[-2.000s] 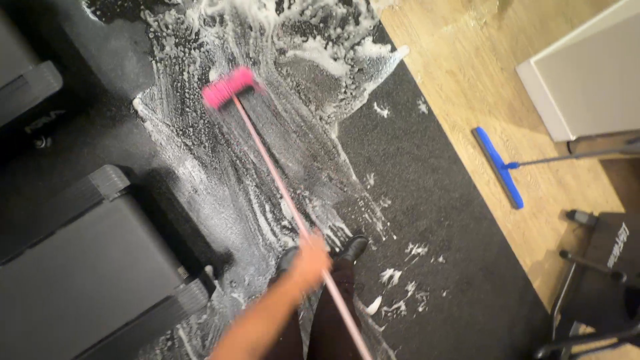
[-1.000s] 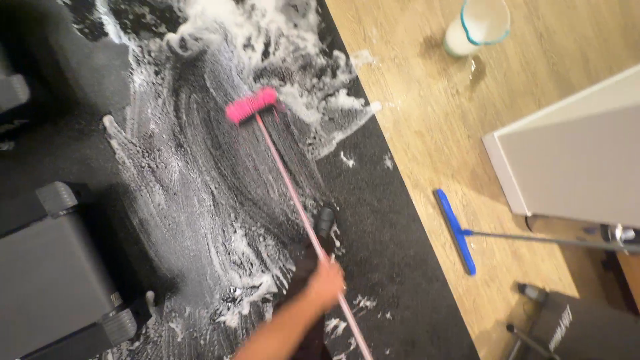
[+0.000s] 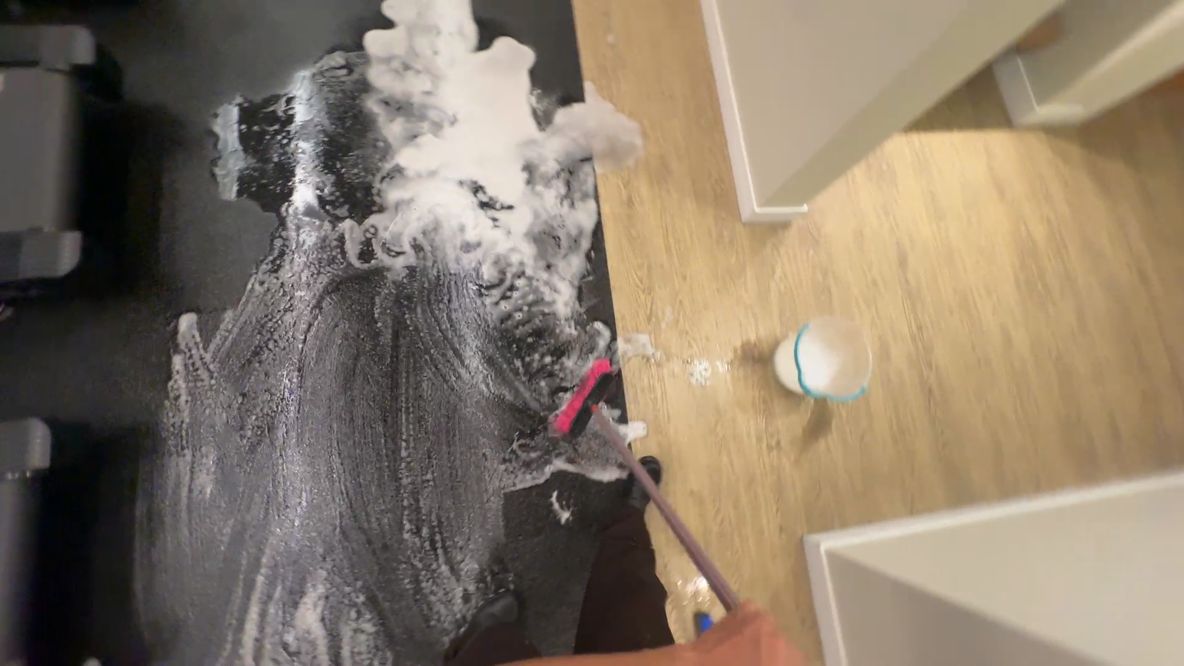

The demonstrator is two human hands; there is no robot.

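A pink-bristled floor brush [image 3: 583, 398] rests at the edge of the black floor covering [image 3: 541, 527], touching the foam. Its long pinkish handle [image 3: 675, 523] slants down to the right. My left hand [image 3: 754, 638] is closed around the handle at the bottom edge, partly cut off by the frame. My right hand is out of view. Thick white foam [image 3: 472, 139] lies at the top of the black covering, with thinner streaked suds [image 3: 370, 444] below it.
A white bucket with a turquoise rim [image 3: 832, 359] stands on the wood-look floor [image 3: 971, 370]. White partitions [image 3: 772, 208] [image 3: 999, 564] border it. Grey-black equipment [image 3: 32, 157] lines the left. My shoes [image 3: 647, 472] are near the brush. A bit of blue tool [image 3: 703, 622] shows below.
The brush has moved from the middle of the sudsy patch to the right edge of the black covering. My left hand stays on the handle. The view has shifted considerably, showing more of the wood-look floor.
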